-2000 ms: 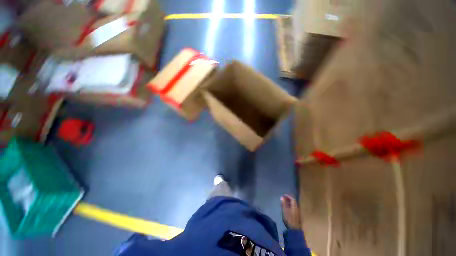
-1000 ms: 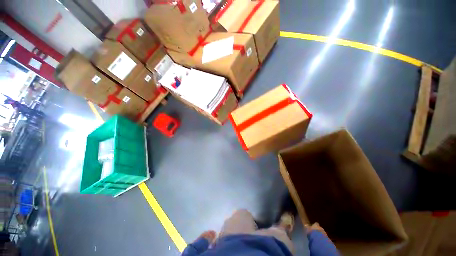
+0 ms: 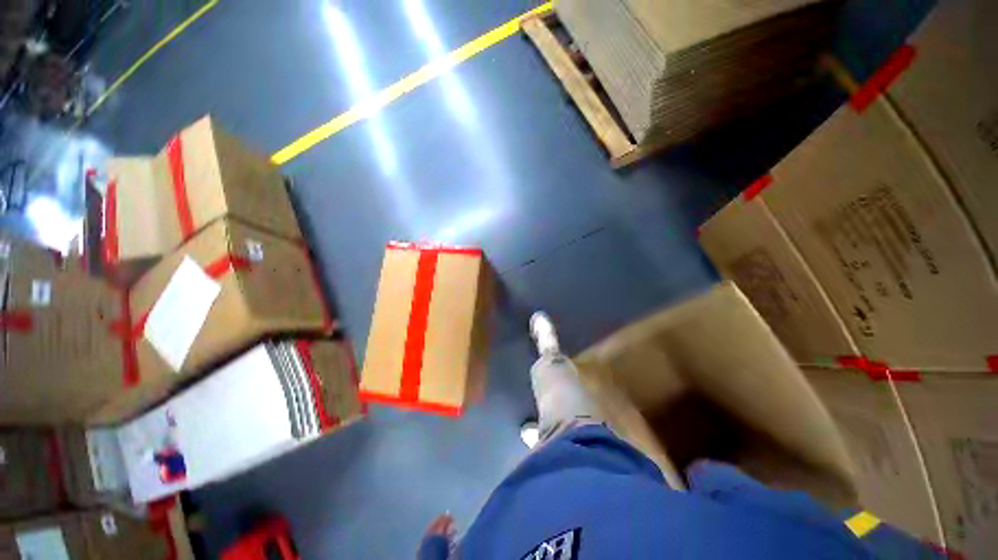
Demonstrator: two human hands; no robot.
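Note:
An open empty carton, brown and dark inside, is beside my body at lower right, tilted. My right sleeve reaches to its near edge; the right hand itself is hidden there. My left hand is small, low in the picture, its fingers extended and nothing seen in it. A closed carton with red tape stands on the floor in front of me, apart from the open one.
Taped cartons and white sheets are at left. A red case is at bottom left. A pallet holds flat cardboard at top. Large printed cartons rise at right. A yellow line crosses the floor.
The view has swung right; the green crate has left it and large cartons show at right. The open carton is still beside me, but my right hand on its edge is now hidden.

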